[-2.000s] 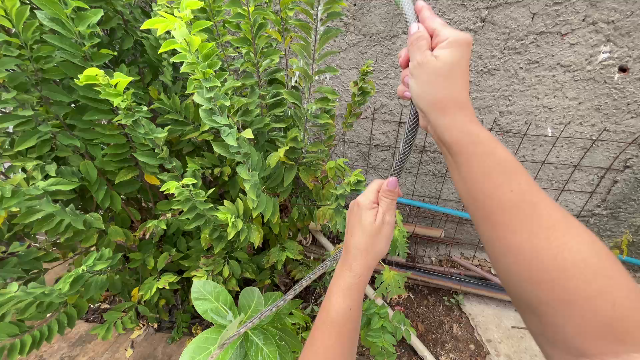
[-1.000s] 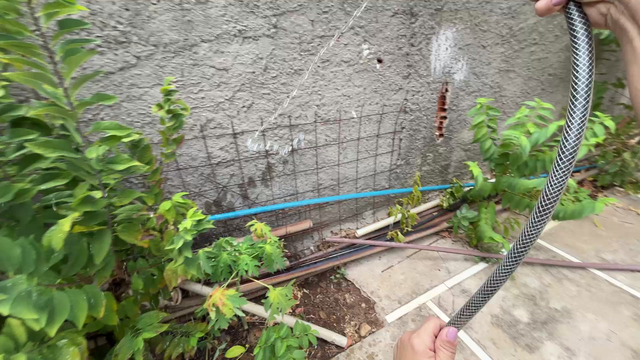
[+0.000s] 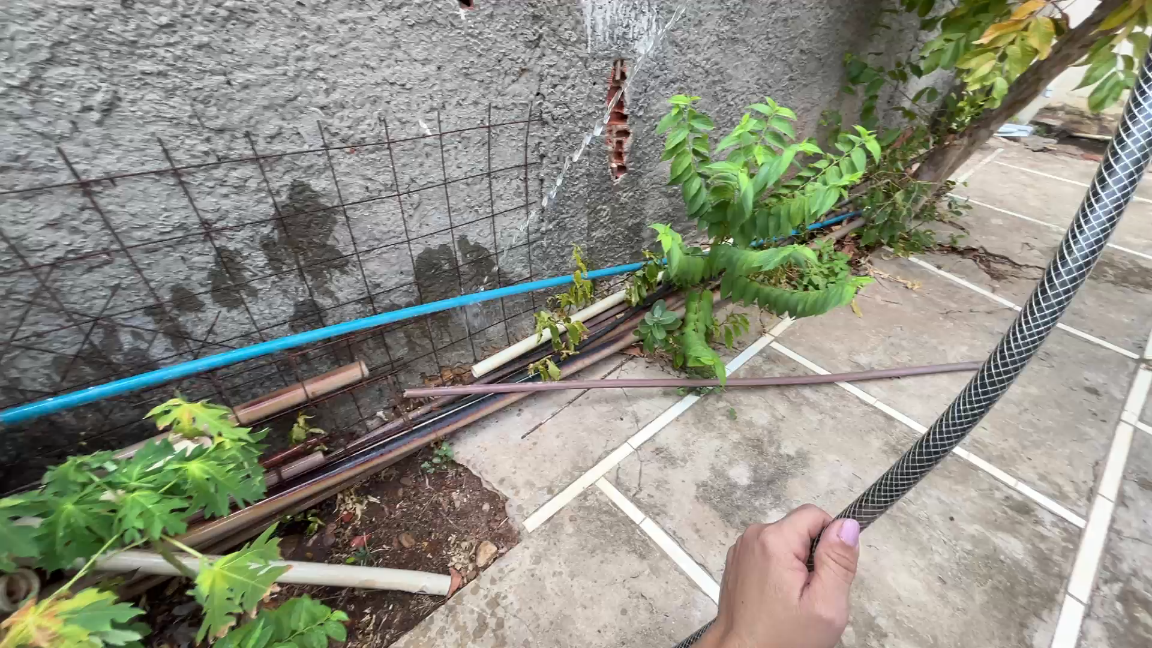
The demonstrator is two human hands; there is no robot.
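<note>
My left hand (image 3: pixel 792 576) is closed around a dark garden hose with a white braided mesh (image 3: pixel 999 369), low and right of centre. From my fist the hose rises to the upper right and leaves the view; a short piece shows below the hand. My right hand is out of view, and so is the hose's end. A thin stream of water (image 3: pixel 576 157) crosses in front of the rough grey wall (image 3: pixel 342 63). Dark wet patches (image 3: pixel 306 229) mark the wall behind a rusty wire mesh (image 3: pixel 387 180).
A blue pipe (image 3: pixel 360 324) runs along the wall above a pile of pipes (image 3: pixel 432 432). A thin mauve rod (image 3: pixel 702 383) lies across the paving (image 3: pixel 756 459). A leafy green plant (image 3: pixel 756 198) stands by the wall, a lobed-leaf plant (image 3: pixel 153 486) at lower left, and a leaning trunk (image 3: pixel 1008 108) at upper right.
The view has swung right along the wall. My right hand, on the upper part of the hose in the earlier frames, has gone out of view. My left hand still grips the hose.
</note>
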